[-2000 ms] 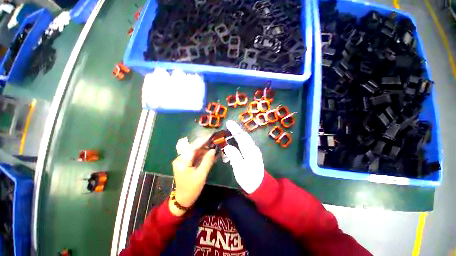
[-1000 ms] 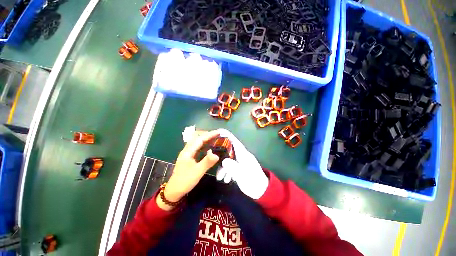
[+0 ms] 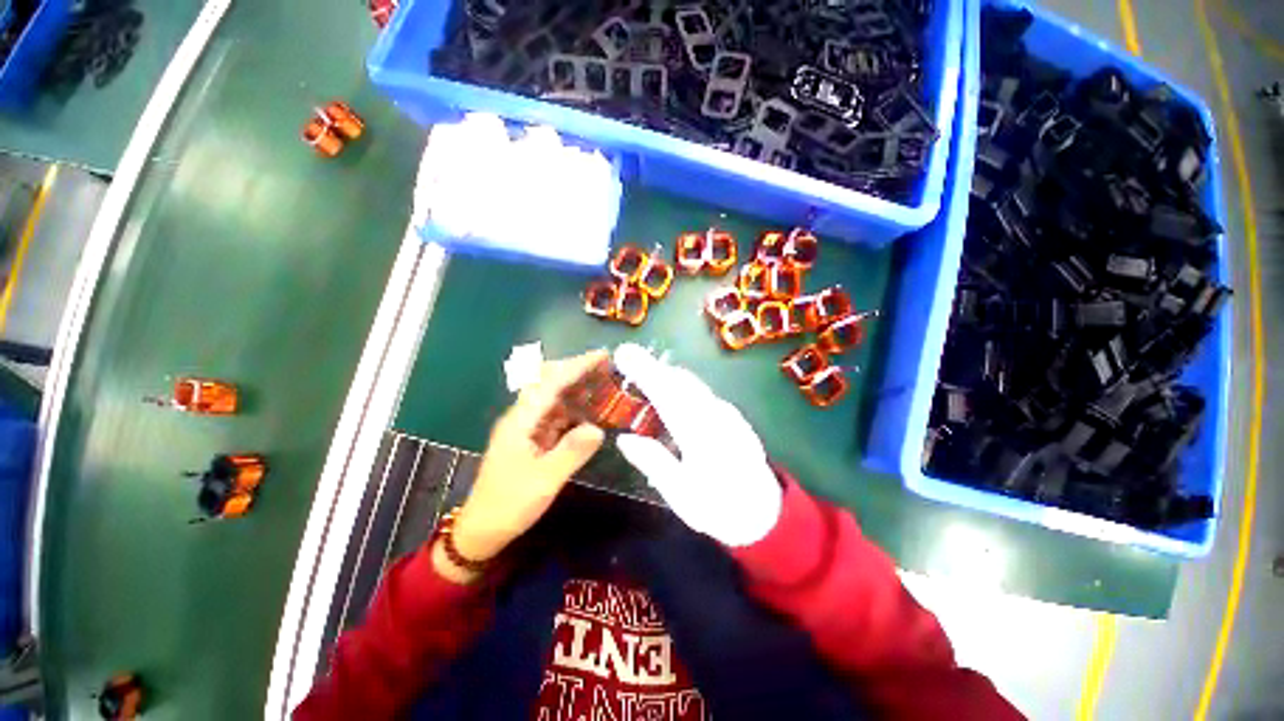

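Note:
My left hand [image 3: 514,472], bare with a bracelet, and my right hand [image 3: 704,451], in a white glove, meet in front of my chest. Between their fingers they hold an orange coil unit [image 3: 617,406] with dark parts on it. The fingers cover part of it and it is blurred, so how the parts fit cannot be told. A pile of loose copper coils [image 3: 768,293] lies on the green bench beyond my hands. White insulating pieces [image 3: 524,366] lie on the bench by my left fingertips.
A blue bin of flat black frames [image 3: 768,187] is at the far side, and a blue bin of chunky black housings [image 3: 922,352] at the right. A small blue tray [image 3: 528,254] holds white pieces. The green conveyor belt [image 3: 141,563] at the left carries spaced coils, some with black parts.
The unit between my hands has turned, showing more orange, and my right fingers have shifted around it. Coils on the belt have moved a little within the view, as has the whole scene.

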